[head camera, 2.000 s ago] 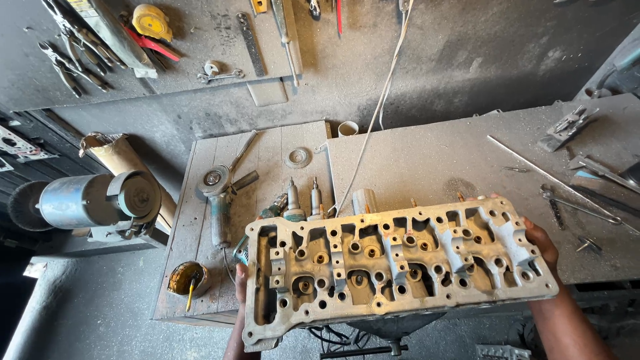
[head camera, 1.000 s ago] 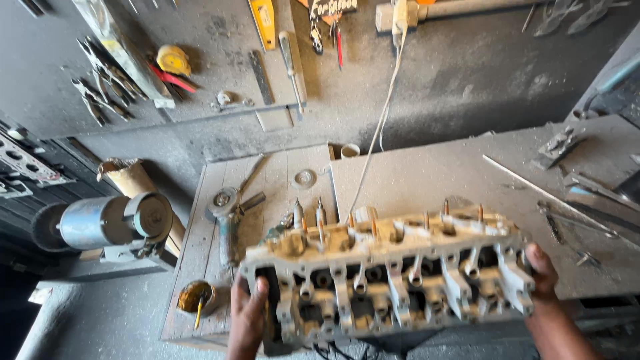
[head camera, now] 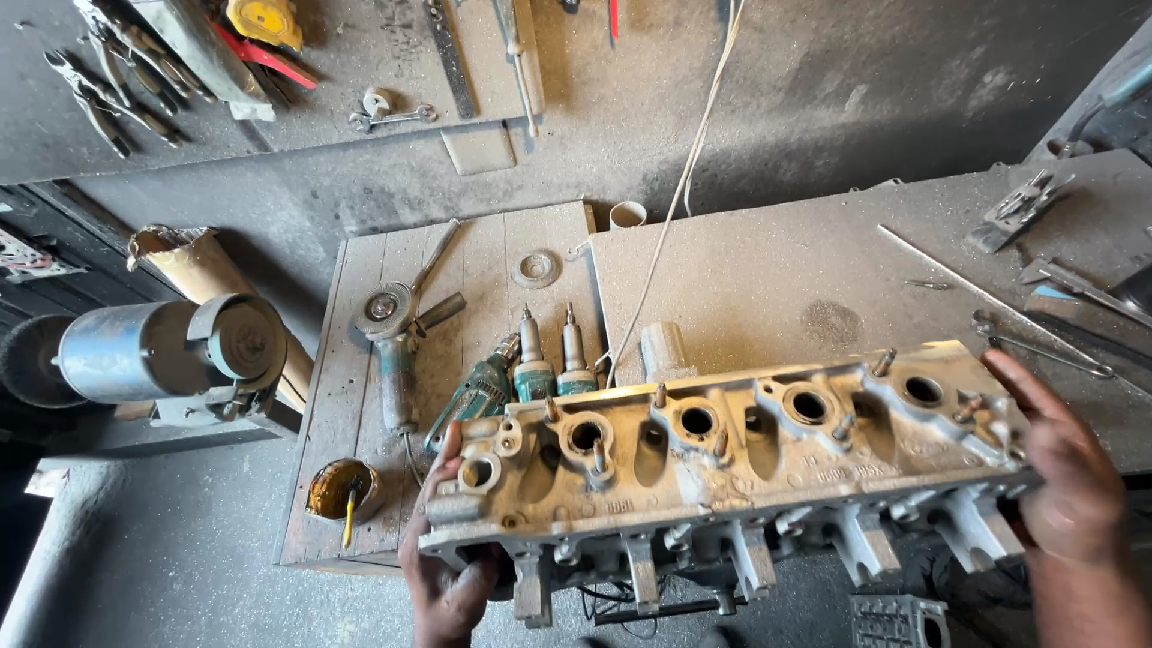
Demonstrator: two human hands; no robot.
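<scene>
A cast-metal engine cylinder head [head camera: 720, 490] is held up in front of me, its side with round ports and threaded studs facing up and its cam bearing supports pointing down toward me. My left hand [head camera: 450, 558] grips its left end, fingers behind the edge and thumb below. Around the right end wraps my right hand [head camera: 1062, 459]. Behind the left part of the casting, two die grinders [head camera: 533, 360] and a green drill [head camera: 481, 387] lie on the wooden bench; the casting hides part of the bench edge.
An angle grinder [head camera: 393, 360], a grinding disc [head camera: 536, 268] and a can with a yellow-handled brush [head camera: 344, 490] rest on the wooden bench [head camera: 310, 531]. A bench grinder [head camera: 166, 351] stands left. Calipers [head camera: 1093, 292] and a metal rod [head camera: 990, 297] lie right. Another casting [head camera: 900, 621] sits below.
Between my hands, the cylinder head has turned from showing its valve side, through a tilt, to showing its port side with the studs. Both hands stay on its ends.
</scene>
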